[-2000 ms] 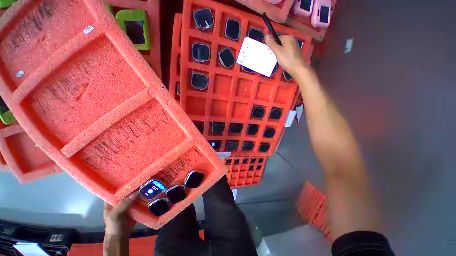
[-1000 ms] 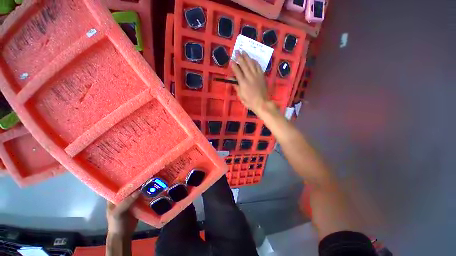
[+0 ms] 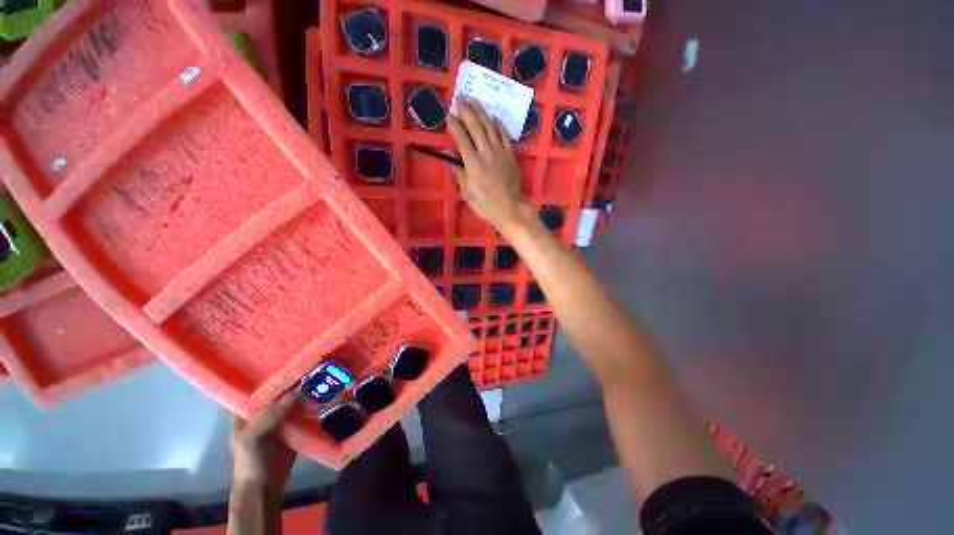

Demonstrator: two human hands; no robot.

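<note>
My left hand (image 3: 262, 444) grips the lower end of a long red-orange four-compartment foam tray (image 3: 225, 235). Its end compartment holds several watch units; one (image 3: 325, 385) has a lit blue-white screen. My right hand (image 3: 485, 162) lies on a white paper slip (image 3: 492, 96) on the multi-cell foam tray (image 3: 424, 217), fingers on the slip's lower edge. A black marker pen (image 3: 434, 155) sticks out leftward from under my right hand. Watch units with dark screens (image 3: 431, 47) sit in many cells of that tray.
Green devices (image 3: 16, 246) lie at the left edge. A pink device (image 3: 625, 9) is at the top. Another multi-cell tray (image 3: 513, 350) is below, near my legs. Grey floor (image 3: 816, 230) extends to the right, with red-orange pieces (image 3: 764, 481) at lower right.
My right hand has moved from the slip's right side onto its lower edge, and the pen now points left. The multi-cell tray and slip appear further left in the view.
</note>
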